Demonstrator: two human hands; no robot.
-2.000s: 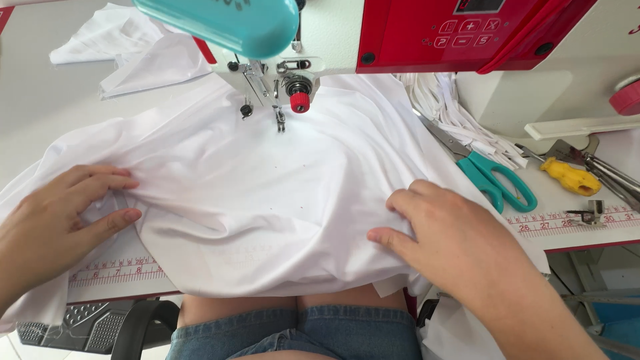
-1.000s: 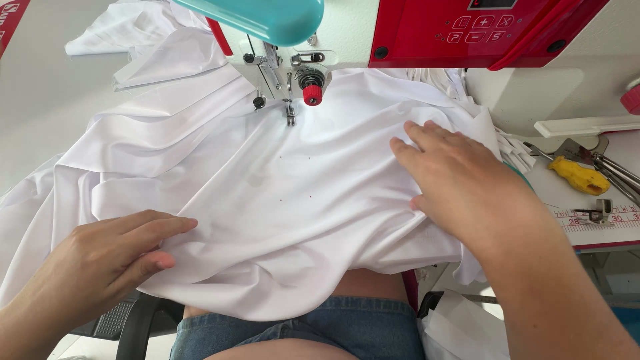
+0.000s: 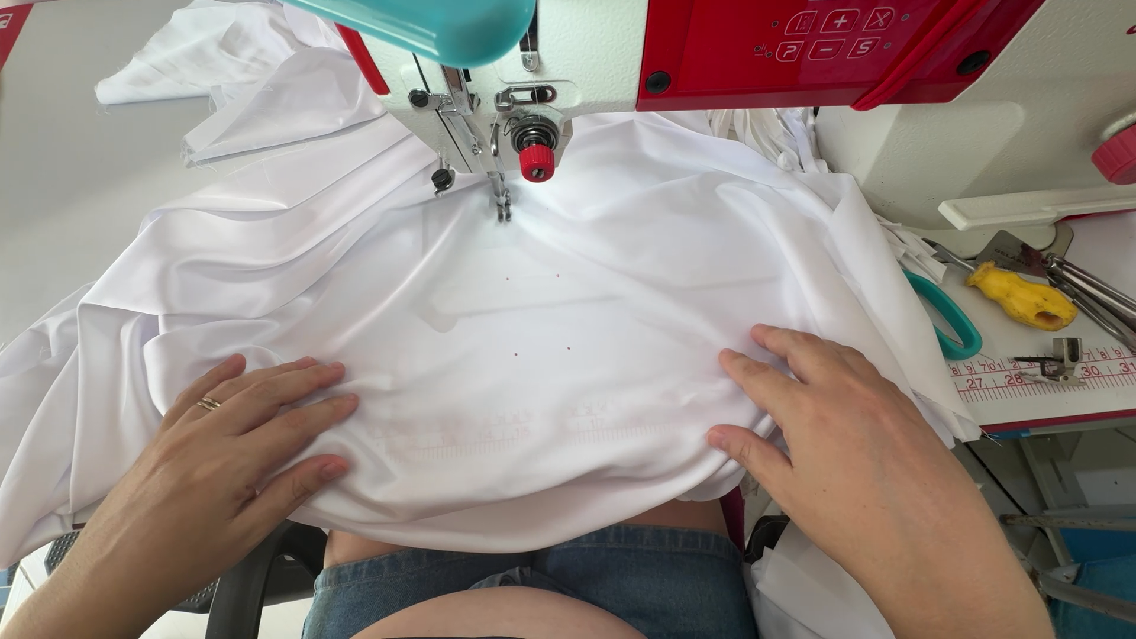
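White fabric lies spread over the sewing machine's table and hangs past its front edge, with several small dark dots marked on it. The presser foot of the sewing machine stands at the fabric, beyond both hands. Flat on the cloth at the left rests my left hand, fingers apart, a ring on one finger. My right hand lies on the cloth at the right, its fingers spread too. Neither hand pinches the fabric.
At the right lie a yellow-handled screwdriver, the teal handle of scissors, partly under the fabric, and a small metal presser foot on the printed ruler. More white cloth lies at the back left.
The white fabric has been spread farther right and now covers most of the scissors, whose blades and handles showed two seconds ago. Both hands have shifted on the cloth.
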